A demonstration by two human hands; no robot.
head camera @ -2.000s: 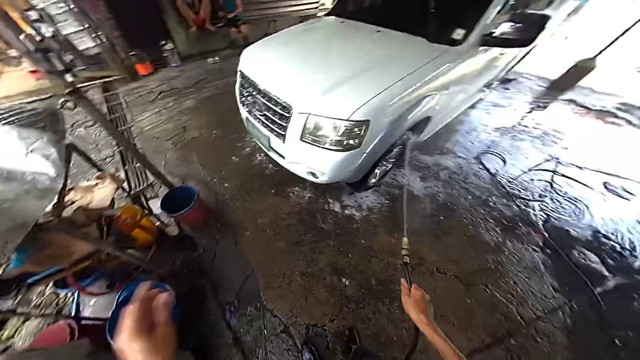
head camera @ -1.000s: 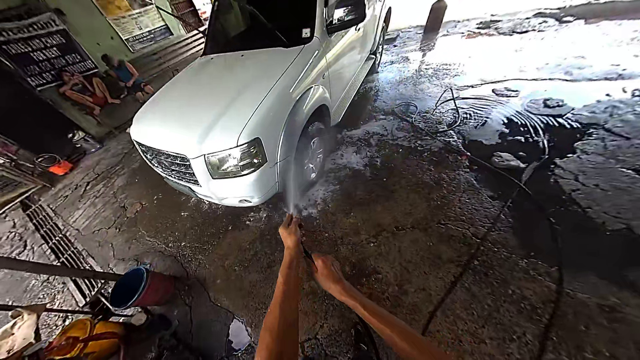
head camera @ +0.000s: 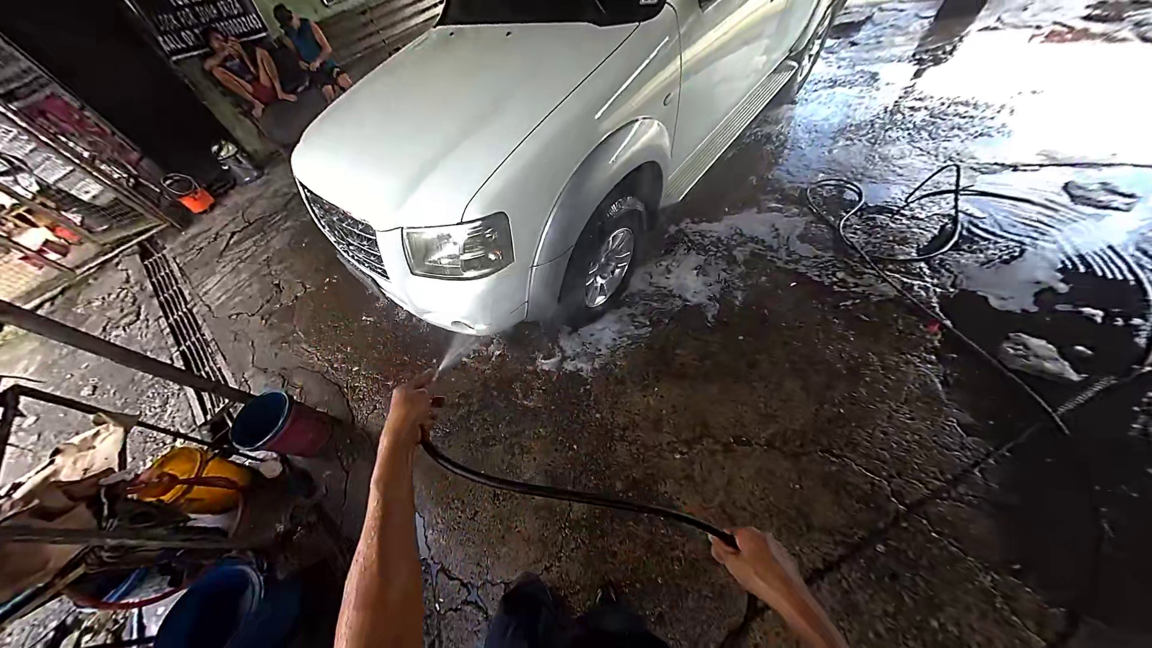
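Observation:
My left hand (head camera: 414,407) is closed around the front end of a black hose, and a spray of water (head camera: 457,351) leaves it toward the lower front bumper of a white SUV (head camera: 468,135). The black hose (head camera: 567,494) runs in a sagging curve from there to my right hand (head camera: 758,560), which grips it farther back at the lower right. Above the spray are the headlight (head camera: 459,247) and the wet front wheel (head camera: 610,267), with white foam (head camera: 594,342) on the ground beside it. My left hand covers the hose's tip.
A red and blue bucket (head camera: 286,425), a yellow container (head camera: 193,480) and a blue tub (head camera: 216,607) stand at the lower left near metal bars. Loose hose (head camera: 954,211) lies on wet, cracked concrete at the right. A floor grate (head camera: 180,315) runs at the left. Two people sit by the wall.
My hands, close together one second ago, are now far apart along the hose. The spray has shifted from the front wheel to the lower bumper. Two seconds ago my left hand was off the hose.

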